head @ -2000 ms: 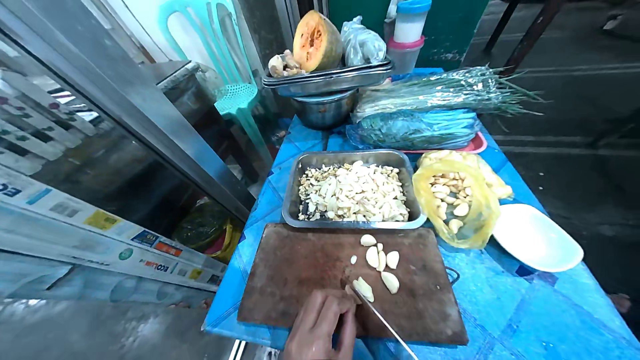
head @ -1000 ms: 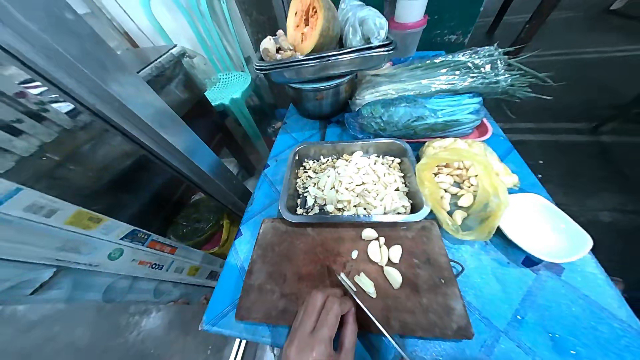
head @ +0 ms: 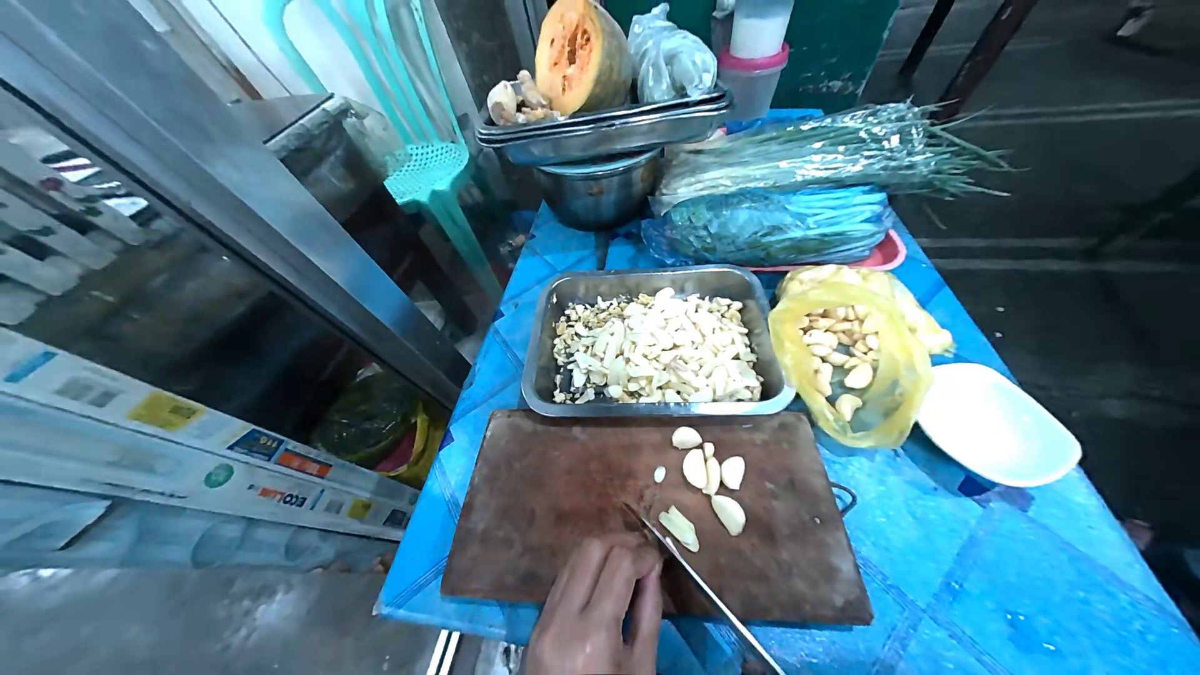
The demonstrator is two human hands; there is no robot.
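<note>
My left hand (head: pixel 600 600) rests with bent fingertips at the near part of a brown wooden cutting board (head: pixel 544 497), against the blade of a knife (head: pixel 698 579); whatever lies under the fingers is hidden. The knife slants from the board to the bottom edge, where its handle and my right hand are out of clear view. Just right of the blade is a cut garlic piece (head: pixel 679 528), with several peeled garlic cloves (head: pixel 728 514) beyond it. A steel tray (head: pixel 656 409) of sliced and chopped garlic (head: pixel 666 347) stands against the board's far edge.
At the right are a yellow plastic bag (head: pixel 886 398) of garlic cloves and a white dish (head: pixel 998 427). Behind stand wrapped green stalks (head: pixel 825 155), a blue-wrapped bundle (head: pixel 769 228), and a pot (head: pixel 600 192) under stacked trays (head: pixel 600 141) with a cut squash (head: pixel 583 58). A metal frame borders the left.
The knife tip and my left hand stay close together at the near part of the board. The loose cloves lie as before.
</note>
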